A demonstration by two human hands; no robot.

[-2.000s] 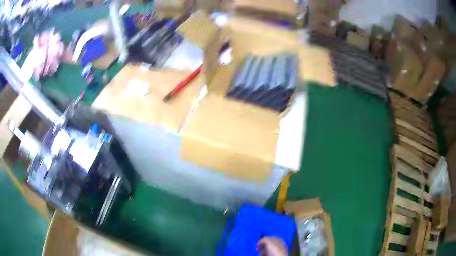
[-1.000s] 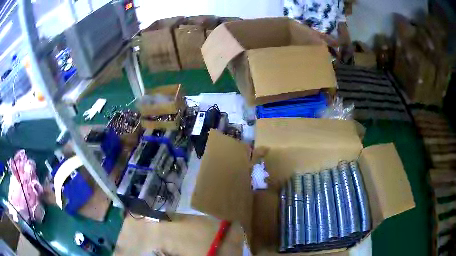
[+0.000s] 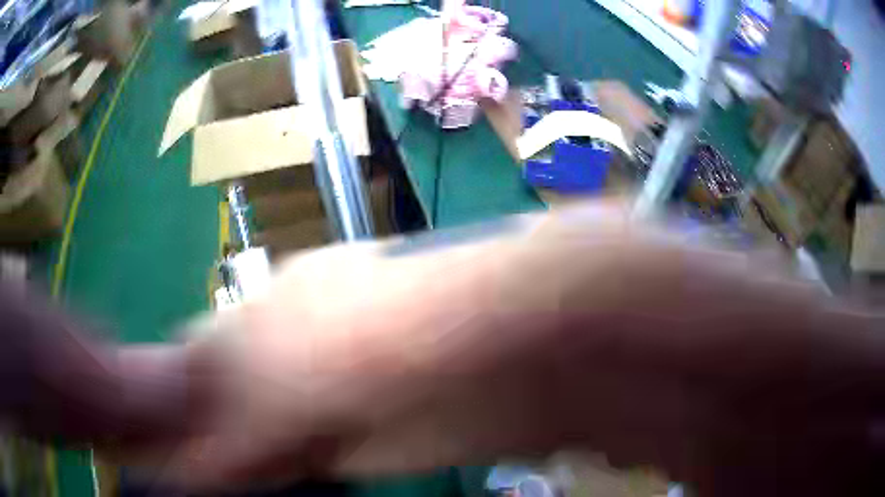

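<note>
My right hand (image 3: pixel 485 340) is very close to the camera and badly blurred. It stretches from the right edge across the lower middle. Its fingers cannot be made out, nor whether it holds anything. A darker blurred shape, seemingly my left hand (image 3: pixel 68 379), comes in from the left edge and meets or overlaps it; its grip cannot be told. Behind them, a long shiny column (image 3: pixel 325 126) slants down in front of an open carton (image 3: pixel 277 146). Small metal machine parts (image 3: pixel 243 277) show just above the hand. Most of the machine is hidden.
Green floor with a yellow line (image 3: pixel 92 184) lies at left, with more cartons (image 3: pixel 44 184) beyond. A pink cloth-like bundle (image 3: pixel 461 68), a blue bin (image 3: pixel 568 163) and a grey upright post (image 3: pixel 679 126) stand behind. More cartons (image 3: pixel 815 175) are at right.
The view has swung left from the carton of grey tubes and the red tool to the column and floor. Large blurred hands now cover the lower view; none was clearly visible one second ago.
</note>
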